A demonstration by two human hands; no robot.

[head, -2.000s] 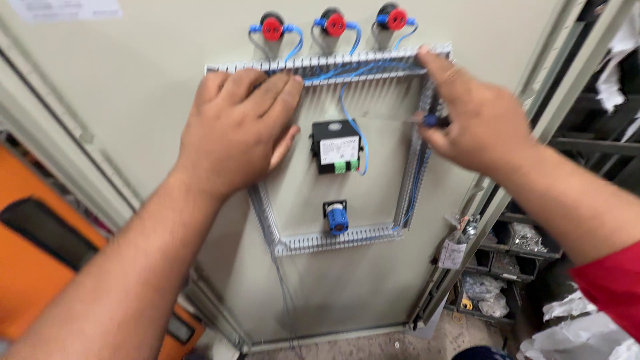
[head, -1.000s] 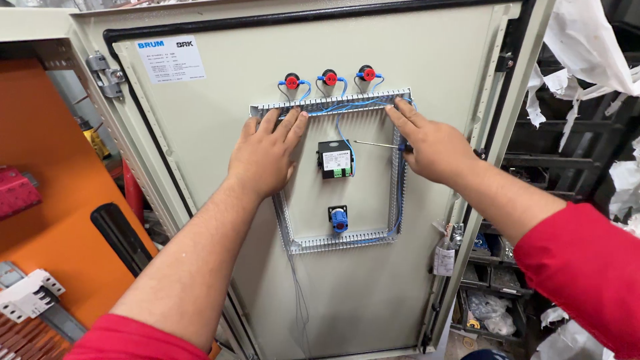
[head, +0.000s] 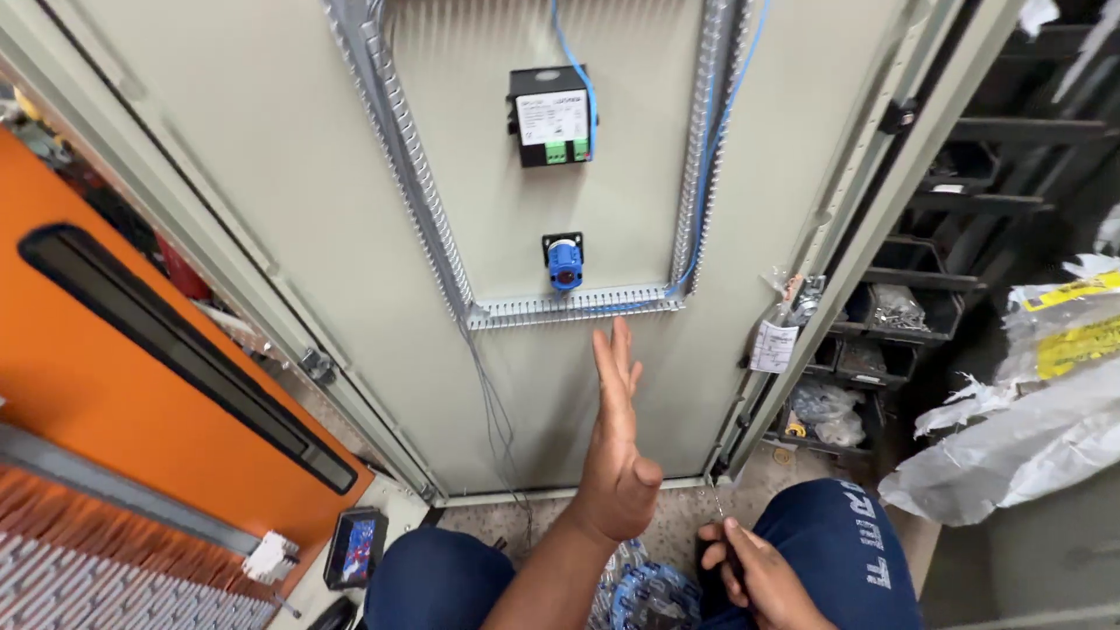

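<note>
My left hand [head: 619, 437] is raised with its fingers extended, just below the bottom run of slotted wiring duct [head: 577, 306] on the cabinet door [head: 560, 385]; it holds nothing. Low at the right, my right hand [head: 744, 569] is closed around a screwdriver [head: 719, 503], whose thin shaft points up beside my knee. Above the duct a blue rotary switch [head: 566, 262] is mounted on the door. Higher up sits a black module [head: 551, 114] with green terminals, a blue wire [head: 592, 96] running to it. More blue wire [head: 713, 149] lies along the right duct.
Grey wires [head: 490, 402] hang from the duct's lower left corner. At left stand an orange panel [head: 157, 350] and a small black box [head: 356, 547]. Parts bins [head: 910, 306] and torn plastic wrapping [head: 1024, 437] are at right. Blue-tinted clear plastic [head: 656, 595] lies between my knees.
Both hands have left the upper duct and come down, the right one with the screwdriver beside my knee. The view has tipped downward, so the red-backed devices at the top are out of sight.
</note>
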